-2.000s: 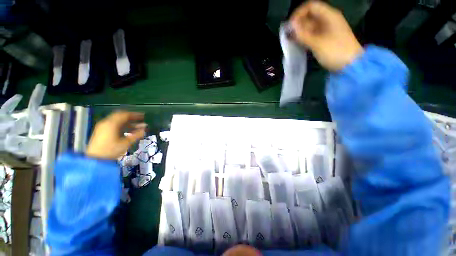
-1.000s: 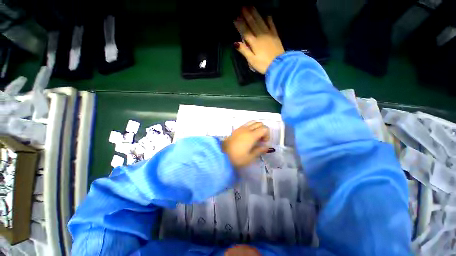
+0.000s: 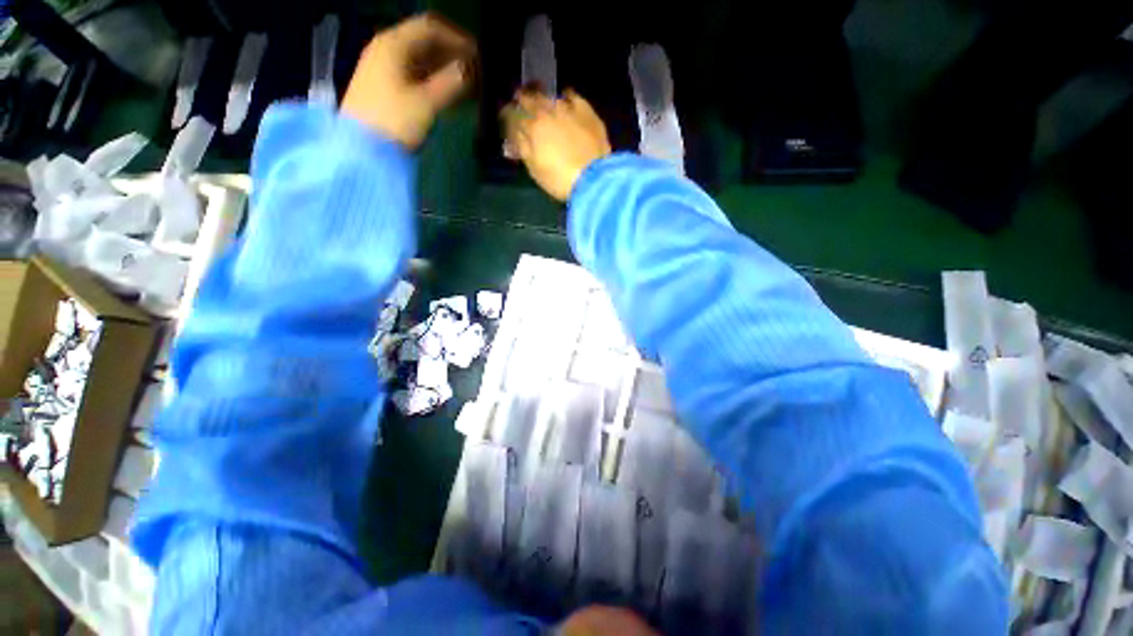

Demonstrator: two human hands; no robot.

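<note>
My left hand is blurred over the far fixtures, fingers curled; whether it holds anything is unclear. My right hand is palm down at the lower end of a pale sleeve strip on a black fixture; its fingers touch or cover that end, and a grip cannot be made out. Another pale strip lies on the fixture to the right. A white tray with overlapping sleeved parts is in front of me, partly under my right sleeve. Small white squares lie loose left of it.
More black fixtures stand along the far side, several at left with pale strips. A brown carton of small white pieces sits at left by stacked trays with loose sleeves. Heaped sleeves are at right.
My left hand has moved from the tray up to the far fixtures. My right hand has shifted left along them. Pale strips now show on two middle fixtures. The camera view has turned.
</note>
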